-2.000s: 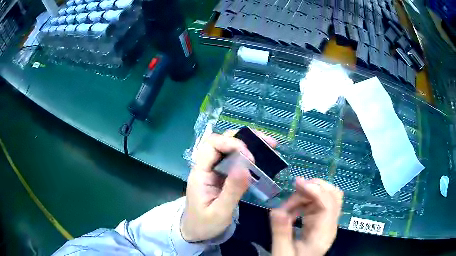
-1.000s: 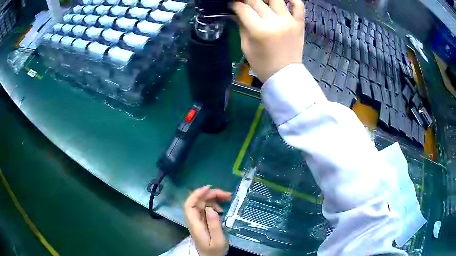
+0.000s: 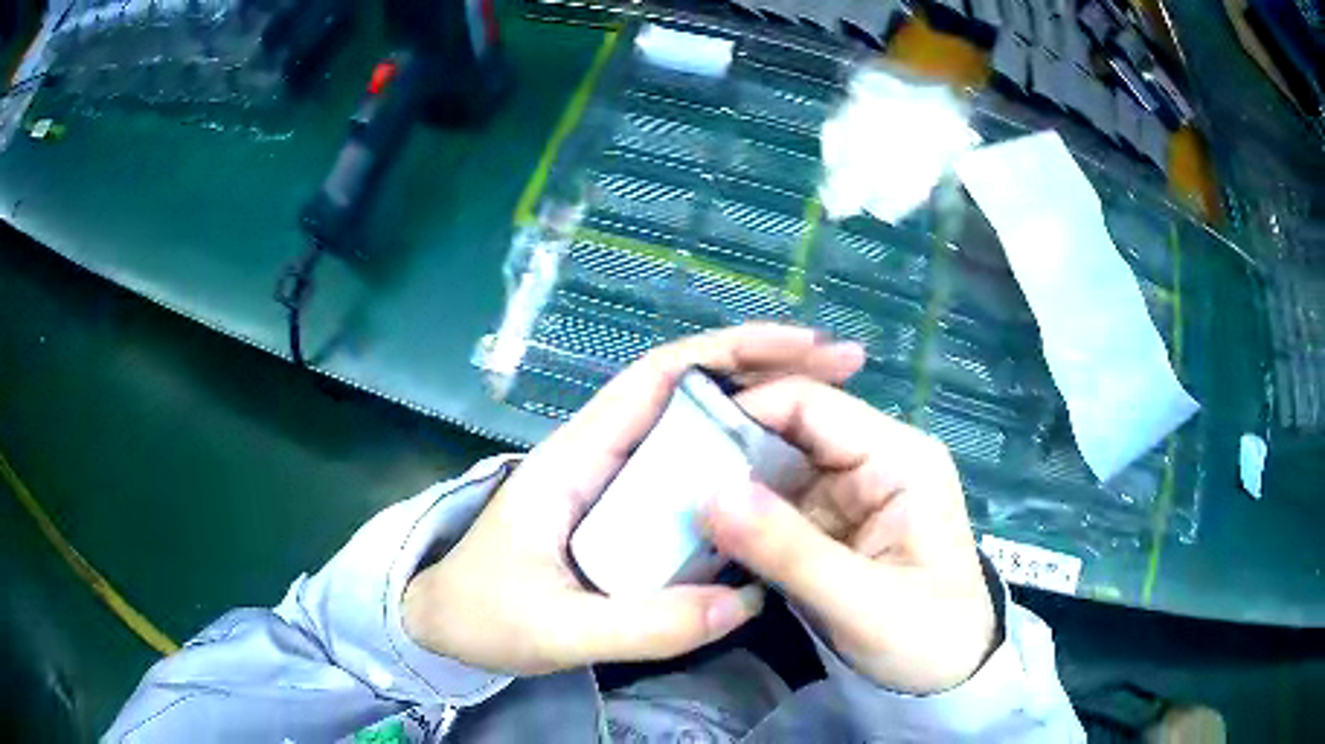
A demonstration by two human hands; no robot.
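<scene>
A wrapped device (image 3: 654, 502), silver-grey to white with a dark edge at its upper end, is held in front of me over the bench edge. My left hand (image 3: 538, 538) grips it from the left and below, its thumb along the lower edge. My right hand (image 3: 872, 538) holds its right side, with the thumb lying on the pale face. The fingers hide the far side of the device.
Beyond the hands lies a clear ribbed tray (image 3: 639, 305) with a crumpled white lump (image 3: 894, 143), a long white strip (image 3: 1083, 305) and a white piece (image 3: 683, 51). A hot-air gun (image 3: 356, 160) stands at left. Grey parts (image 3: 1075, 73) lie at the back.
One second ago my right hand was raised at the hot-air gun's top and my left was low and empty. Both hands are now together on the wrapped device. The view has shifted downward.
</scene>
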